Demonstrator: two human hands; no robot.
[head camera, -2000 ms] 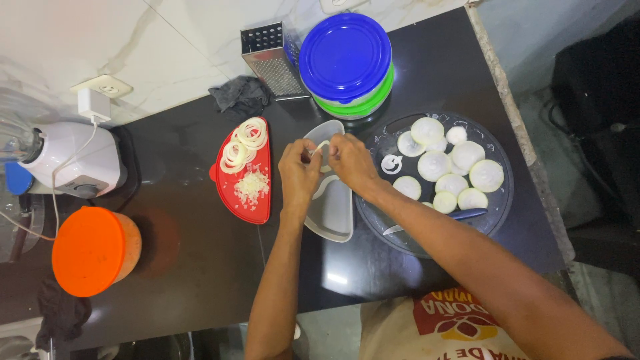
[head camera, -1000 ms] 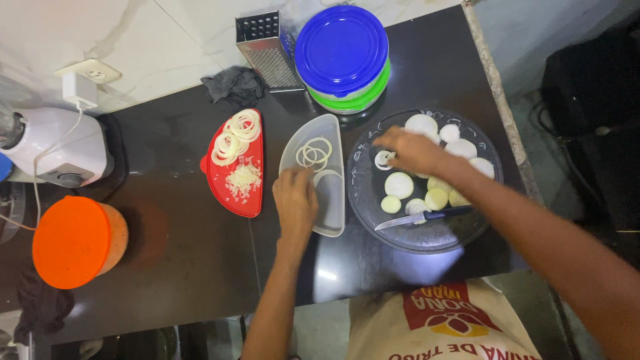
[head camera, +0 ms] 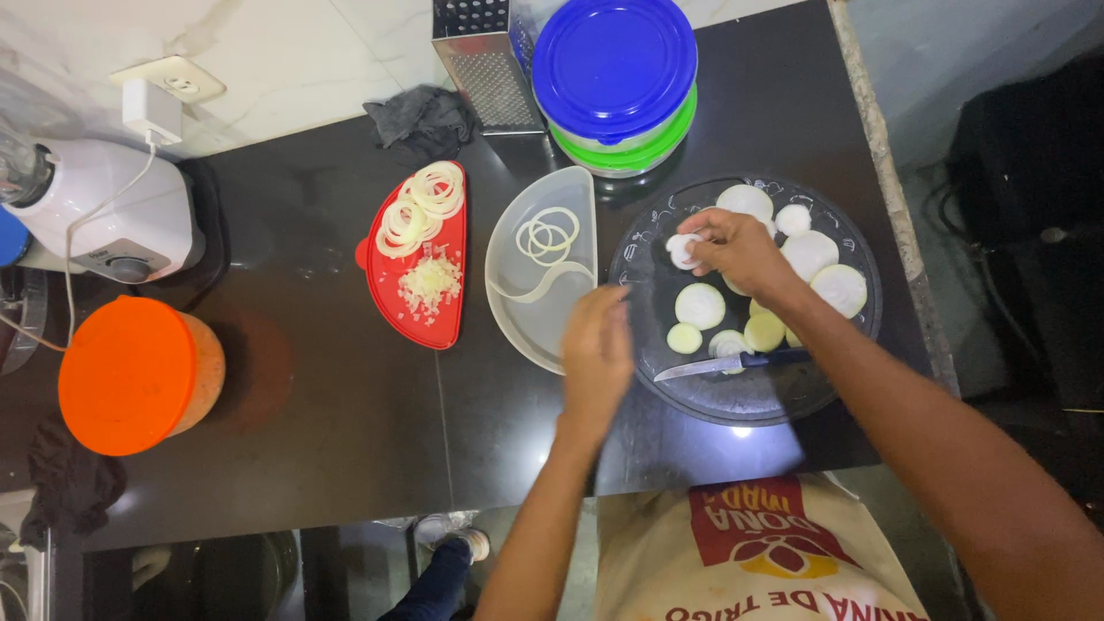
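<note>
My right hand (head camera: 733,254) holds a small onion slice (head camera: 683,251) between thumb and fingers over the left part of a round dark board (head camera: 638,345). Several onion slices (head camera: 699,306) lie on this board, with a knife (head camera: 707,368) along its near side. Blurred, my left hand (head camera: 599,345) hovers empty between the board and a translucent half-round container (head camera: 526,332), covering the container's lower right rim. Inside are onion rings (head camera: 548,235) and an S-shaped divider. Left of it, a red half-round lid (head camera: 392,297) bears more onion rings (head camera: 420,207) and chopped onion (head camera: 431,283).
A metal box grater (head camera: 494,82) and stacked containers with a blue lid (head camera: 614,65) stand at the back beside a dark cloth (head camera: 420,118). At the left are a white blender base (head camera: 125,211) and an orange-lidded container (head camera: 129,375). A person's shoe (head camera: 470,543) shows below the counter.
Both hands were together over the translucent container at first. My right hand has moved to the board and lifted an onion slice there; my left has shifted right from over the container, where rings now lie.
</note>
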